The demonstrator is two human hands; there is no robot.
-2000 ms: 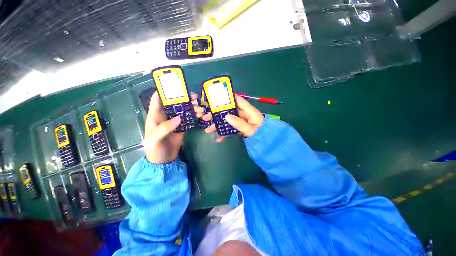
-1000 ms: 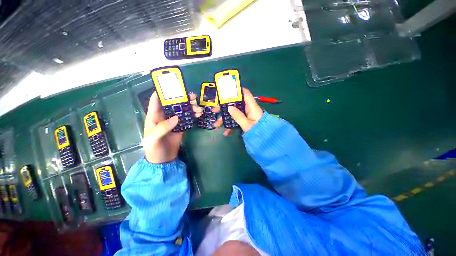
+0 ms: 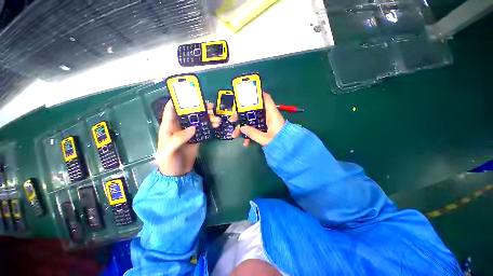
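Note:
My left hand (image 3: 178, 148) holds a black and yellow keypad phone (image 3: 187, 97) upright, its screen lit white, with the thumb on the keys. My right hand (image 3: 268, 124) holds a second such phone (image 3: 248, 97), also lit white, with the thumb on its lower keys. Between them is a third phone (image 3: 226, 105) with a dark screen; its lower part is near the fingertips, and I cannot tell whether it is held or lying on the bench. Both phones in my hands face up towards me.
A clear blister tray (image 3: 141, 126) at left holds several phones, some face up, some all black. Another phone (image 3: 204, 52) lies sideways on the white strip near a pale-yellow piece (image 3: 246, 13). A red pen (image 3: 289, 108) lies right of my right hand. A clear tray (image 3: 389, 62) is at upper right.
Since two seconds ago, my right hand has moved its phone slightly right and up, uncovering the dark-screened phone. Its thumb has shifted left on the keys. My left hand has barely moved.

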